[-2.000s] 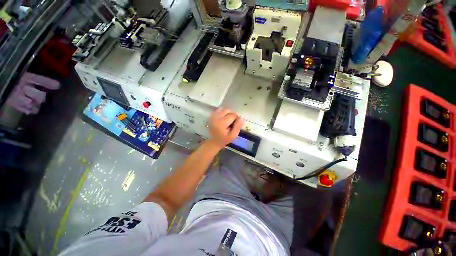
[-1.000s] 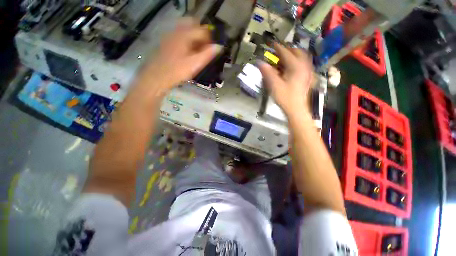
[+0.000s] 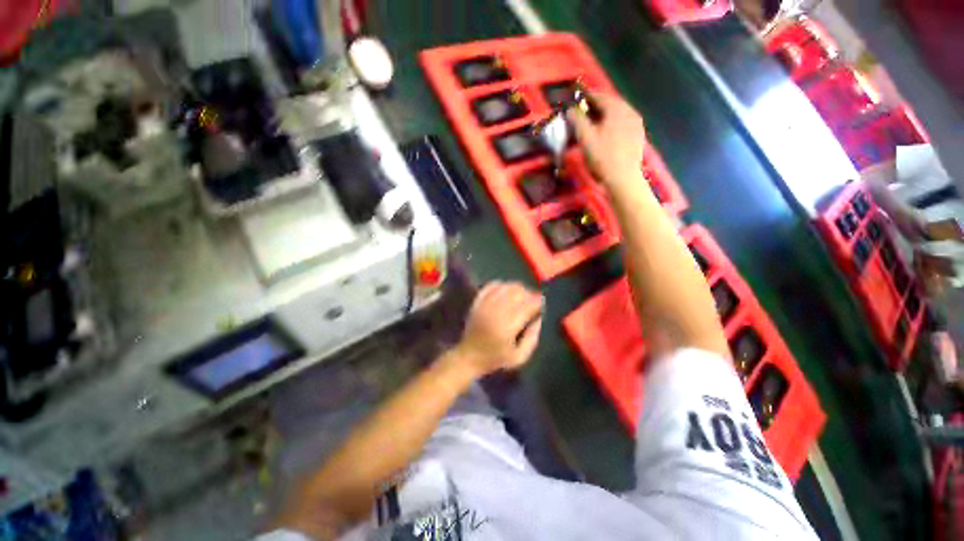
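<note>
My right hand (image 3: 615,135) is over the upper red tray (image 3: 515,225), its fingers on a small shiny, pale-and-dark phone unit (image 3: 557,134) that looks tilted at the right row of pockets; blur hides its exact contact with the tray. Other black phone units (image 3: 571,229) lie in the tray's pockets. My left hand (image 3: 505,325) is in the air between the machine's corner and the lower red tray (image 3: 597,336), fingers curled; a small dark patch shows between them, and I cannot tell if it holds something.
The white machine (image 3: 307,306) stands at left, with a black fixture (image 3: 238,132) on its right stage, another fixture (image 3: 34,306) at the far left, a lit screen (image 3: 235,359) and a red emergency stop (image 3: 428,273). A dark pad (image 3: 439,180) lies beside it. More red trays (image 3: 883,280) stand at right.
The view has swung right towards the trays. Both hands have left the machine's fixtures: the right reaches over the upper tray, the left is near the machine's front corner.
</note>
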